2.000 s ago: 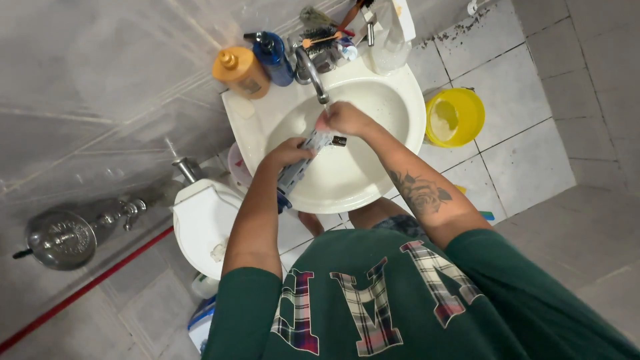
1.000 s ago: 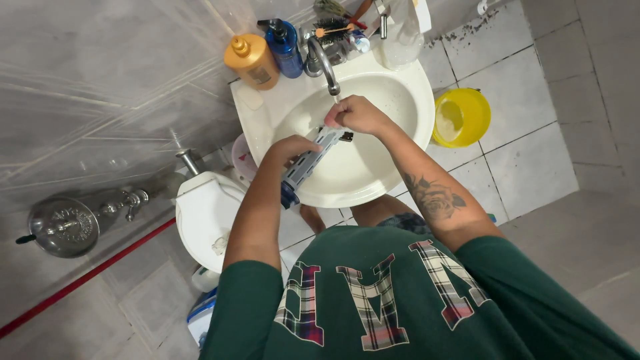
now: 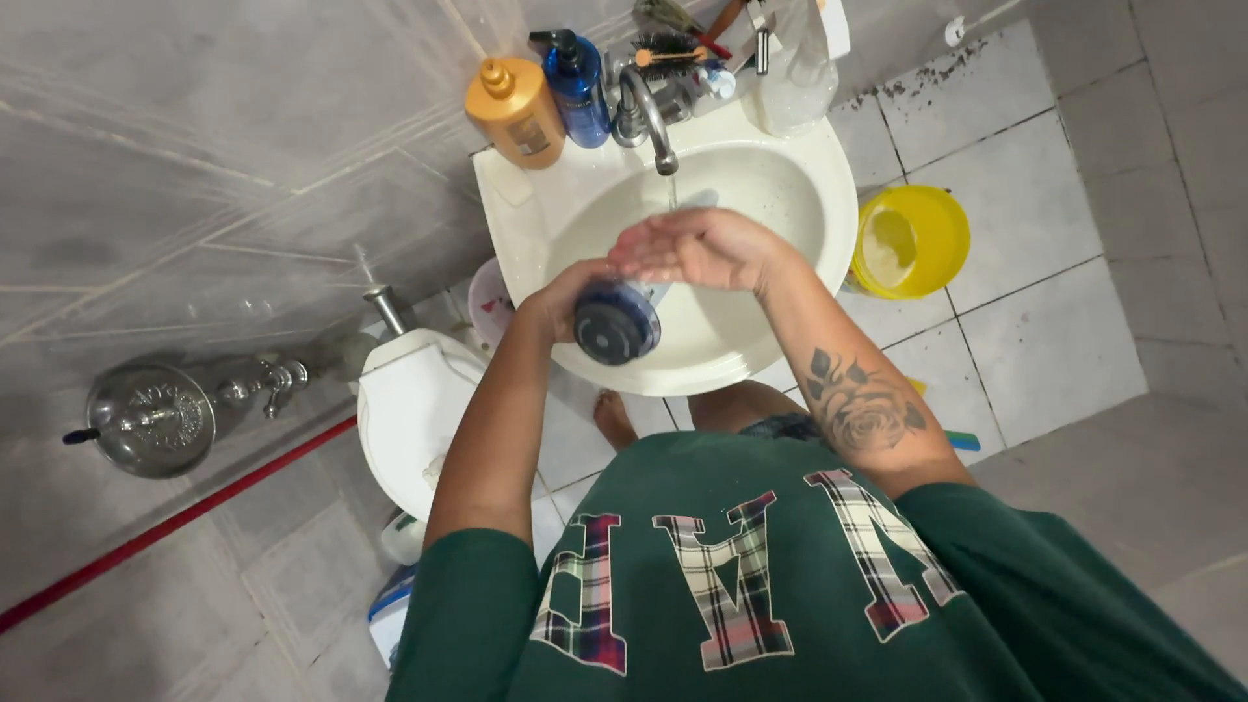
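My left hand (image 3: 564, 300) grips a cylindrical object with a round dark base (image 3: 616, 324), perhaps a bottle or tumbler; its base faces up toward me and its far end is mostly hidden. Over the white sink basin (image 3: 717, 336), my right hand (image 3: 704, 249) is spread with the palm showing, its fingertips at the far side of the object. I cannot tell whether they touch it. From the curved chrome faucet (image 3: 648, 117) a thin stream of water (image 3: 672, 193) runs down just behind my right hand.
An orange pump bottle (image 3: 517, 115), a blue pump bottle (image 3: 576, 90), a round hairbrush (image 3: 668, 56) and a clear bottle (image 3: 798, 86) stand or lie along the sink's back. A yellow bucket (image 3: 926, 244) is on the floor at right; a toilet (image 3: 409, 405) is at left.
The object has tilted so that its round base faces me; before, its long side showed. My right hand has opened from a closer, bent-finger pose at the object's far end.
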